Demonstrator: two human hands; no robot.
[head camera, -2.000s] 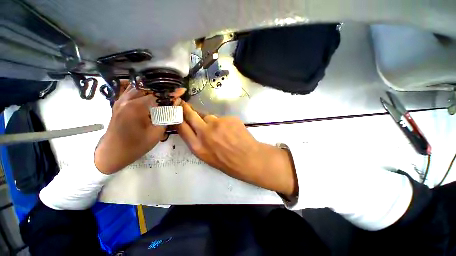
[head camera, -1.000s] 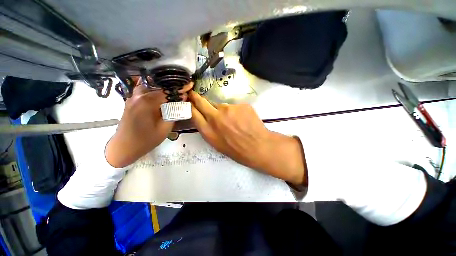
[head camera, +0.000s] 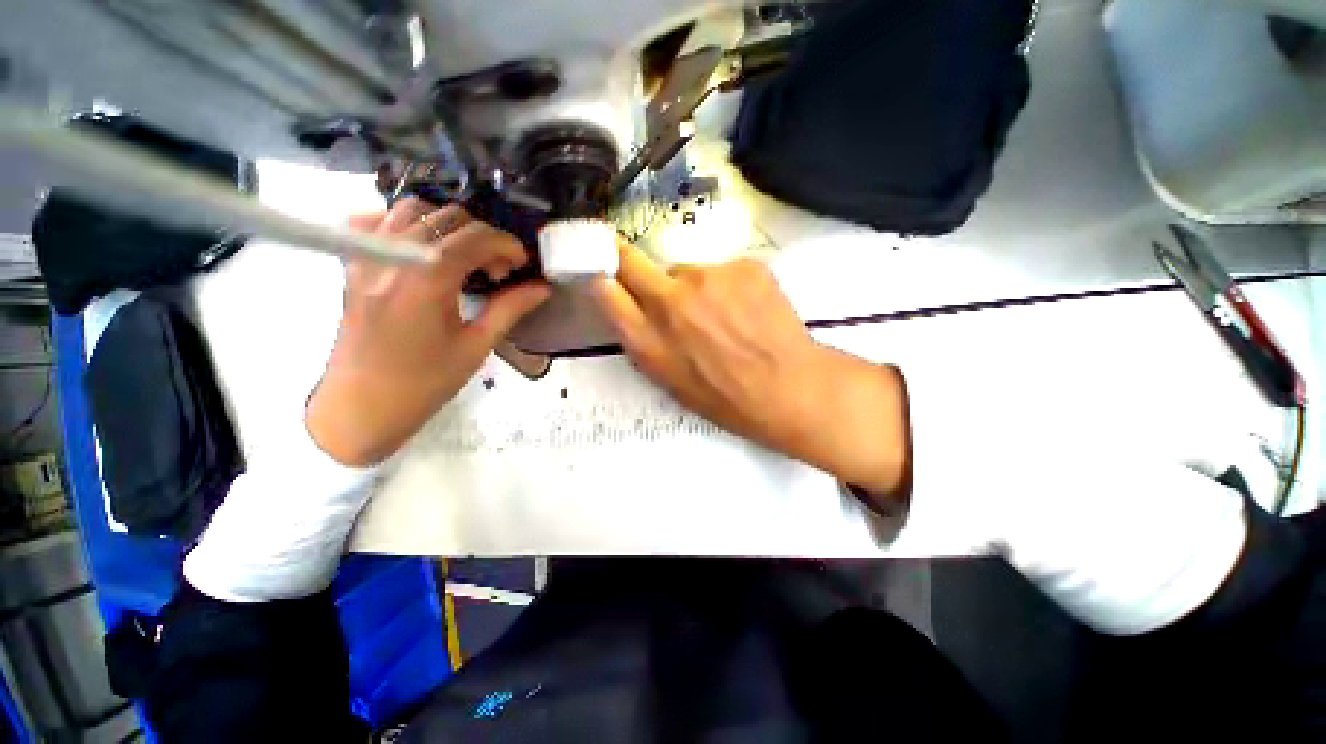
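Note:
A small black fabric piece (head camera: 502, 221) lies under the machine head, mostly hidden by my fingers and the white ribbed knob (head camera: 579, 249). My left hand (head camera: 400, 327) is left of the knob, with thumb and fingers curled around the edge of the black piece. My right hand (head camera: 734, 349) is right of the knob, fingers together and pointing at the work; its fingertips are partly hidden by the knob, so its hold cannot be told. The lit needle plate (head camera: 705, 233) shows just above my right hand.
A black pouch (head camera: 887, 124) lies right of the needle area. Red and black snips (head camera: 1236, 320) lie at the right. Black pieces (head camera: 157, 414) are stacked at the left, with another black pouch (head camera: 131, 233) above. A blurred pale bar (head camera: 218, 196) crosses upper left. Blue crates (head camera: 386, 632) stand below.
The view has shifted, so the machine and table sit higher and further right. My left hand has opened out from its bunched pose, showing its thumb and curled fingers beside the black piece.

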